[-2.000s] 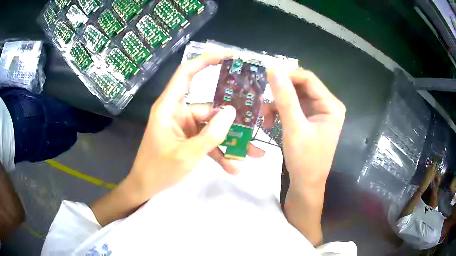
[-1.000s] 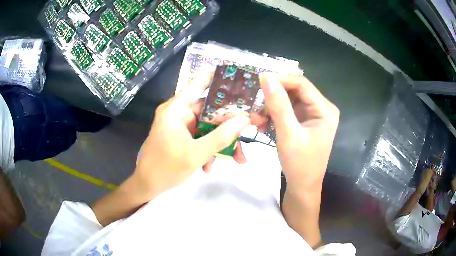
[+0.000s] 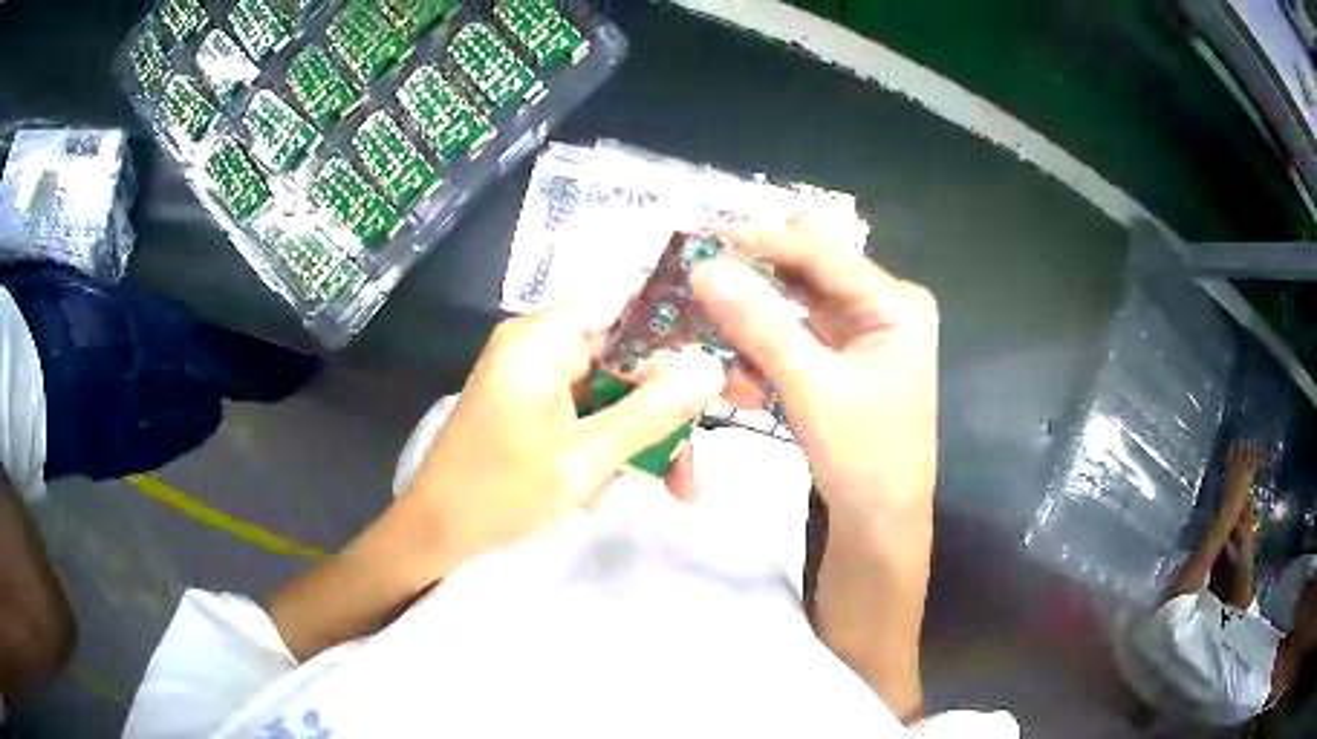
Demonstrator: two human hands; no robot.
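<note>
A green circuit board (image 3: 657,445) is between my hands, its upper part under a shiny reddish-brown film piece (image 3: 653,311). My left hand (image 3: 542,419) grips the board's lower part, thumb on top and fingers beneath. My right hand (image 3: 831,347) has its thumb and fingers on the film at the board's upper right corner; whether it pinches the film or only presses it is hidden. A white printed liner sheet (image 3: 556,231) lies behind and under my hands, partly covered by them.
A clear blister tray (image 3: 340,311) of green boards stands at the upper left. A wrapped pale bundle (image 3: 65,195) lies at the far left beside a neighbour's dark trousers (image 3: 130,368). An empty clear tray (image 3: 1119,462) lies at right, near another person in white (image 3: 1206,650).
The board has tilted, its top leaning to the right. My right thumb has moved down and left onto the film's corner. More of the liner sheet shows behind my hands.
</note>
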